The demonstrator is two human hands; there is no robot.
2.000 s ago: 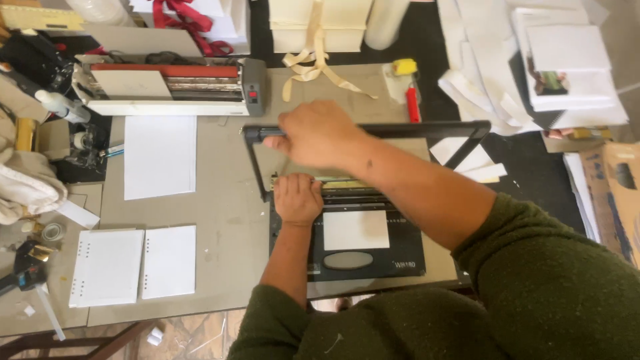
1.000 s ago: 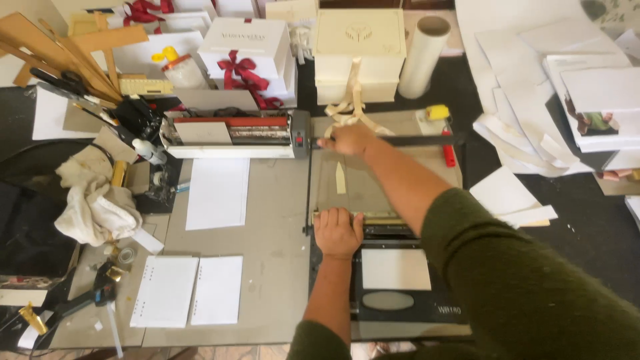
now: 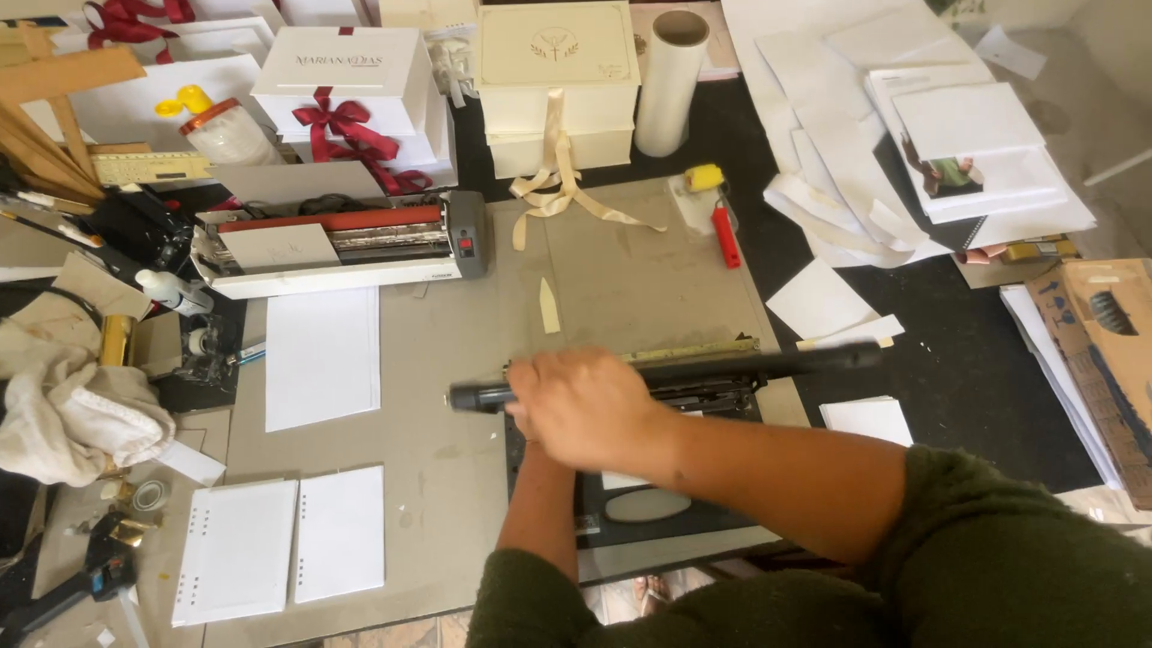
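Observation:
My right hand (image 3: 589, 405) grips the black lever bar (image 3: 765, 364) of a desktop hole-punching and binding machine (image 3: 720, 513). The bar lies low across the machine. Beneath my right hand is my left hand (image 3: 533, 432), mostly hidden, near the machine's left end; its fingers cannot be made out. White paper (image 3: 630, 481) shows partly on the machine's bed, behind my right forearm. To the left lie two stacks of white sheets, one wider (image 3: 236, 553) and one narrower (image 3: 340, 533), with punched holes along their left edges.
A laminator (image 3: 360, 256) stands at the back left, above plain white sheets (image 3: 322, 360). Ribboned boxes (image 3: 346, 90) (image 3: 558, 54), a roll (image 3: 670, 85) and a red-handled roller (image 3: 725, 238) are farther back. Loose paper (image 3: 819, 301) and a cardboard box (image 3: 1111, 360) lie to the right.
My right hand has brought the lever bar down toward me, from raised to low over the machine. My left hand has stayed at the machine's left end. The view has shifted.

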